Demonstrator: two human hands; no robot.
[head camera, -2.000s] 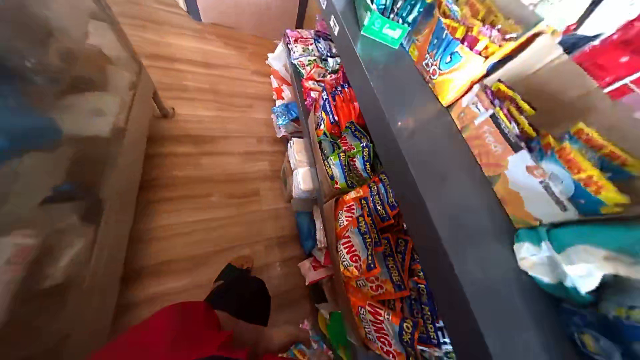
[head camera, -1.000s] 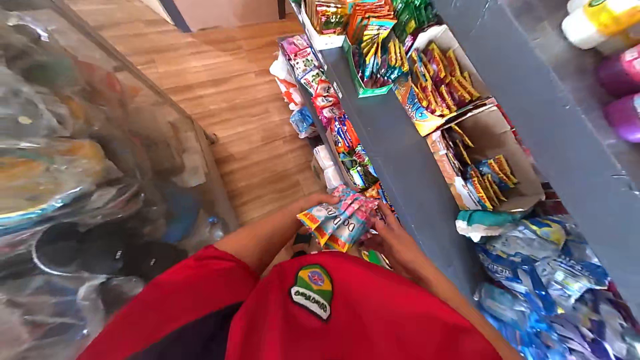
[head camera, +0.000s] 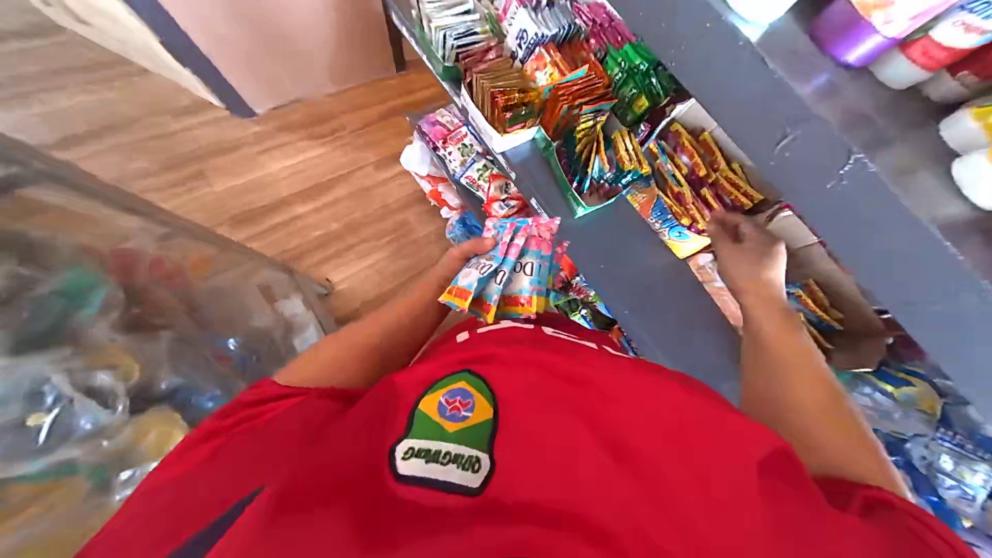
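My left hand (head camera: 467, 256) grips a fan of several pink, blue and yellow packets (head camera: 508, 271) in front of my red shirt. To the right, my right hand (head camera: 748, 252) is over the front edge of an open cardboard box (head camera: 806, 240), beside a box of yellow and purple sachets (head camera: 709, 174). Its fingers point toward those sachets; whether they pinch anything is too unclear to tell. Under the right wrist, more blue and yellow sachets (head camera: 814, 302) lie in the cardboard box.
Boxes of upright sachets (head camera: 504, 97) line the grey shelf (head camera: 643, 271). Below it hangs or stands a row of colourful snack packets (head camera: 457, 151). Bottles (head camera: 914, 62) stand on the shelf at upper right. A display case (head camera: 155, 310) with plastic-wrapped goods is at left, above a wood-look floor (head camera: 325, 178).
One second ago both hands were together at the pink and blue packets. Now the left alone holds them, and the right has moved out to the sachet boxes on the shelf.
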